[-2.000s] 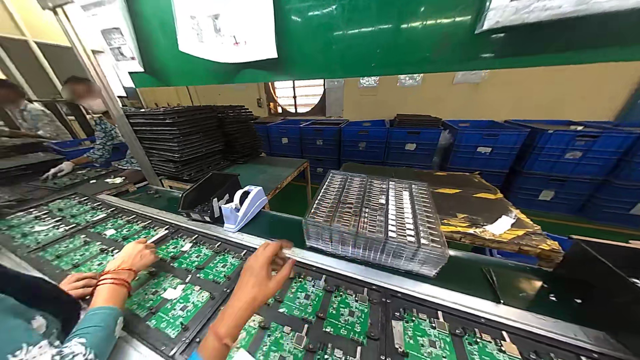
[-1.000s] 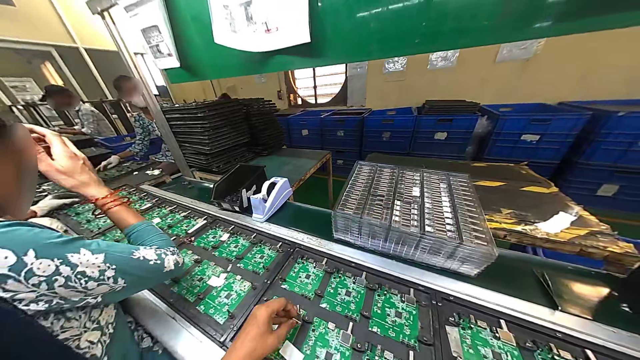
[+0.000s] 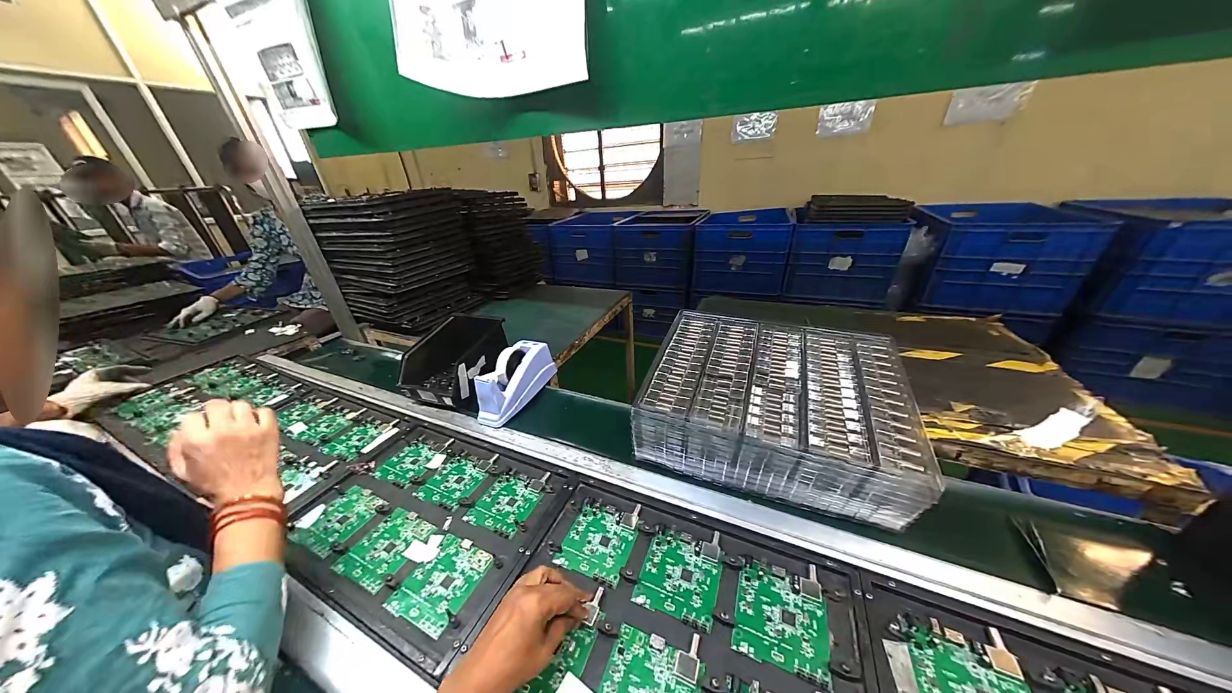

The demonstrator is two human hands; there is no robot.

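My left hand (image 3: 539,621) is at the lower middle, its fingertips pinched on a small metal part (image 3: 594,602) at the top edge of a green circuit board (image 3: 566,656). Part of that board is hidden under the hand. More green boards (image 3: 782,616) with metal parts lie in rows in a black tray (image 3: 549,539); a white paper piece is below my fingers. Further left, another black tray (image 3: 448,635) holds several boards, one with a white scrap (image 3: 423,550) on it. My right hand is out of view.
A co-worker's bare hand (image 3: 231,448) with red bangles hovers over boards at left. Behind the metal rail (image 3: 770,505) stand stacked clear plastic trays (image 3: 789,481) of metal parts, a tape dispenser (image 3: 517,380) and a black bin (image 3: 452,361). Tweezers (image 3: 1035,544) lie at right.
My left hand has come down from near the rail onto a board. The co-worker's bangled hand rose near the face, then came down over the boards. The view has turned left.
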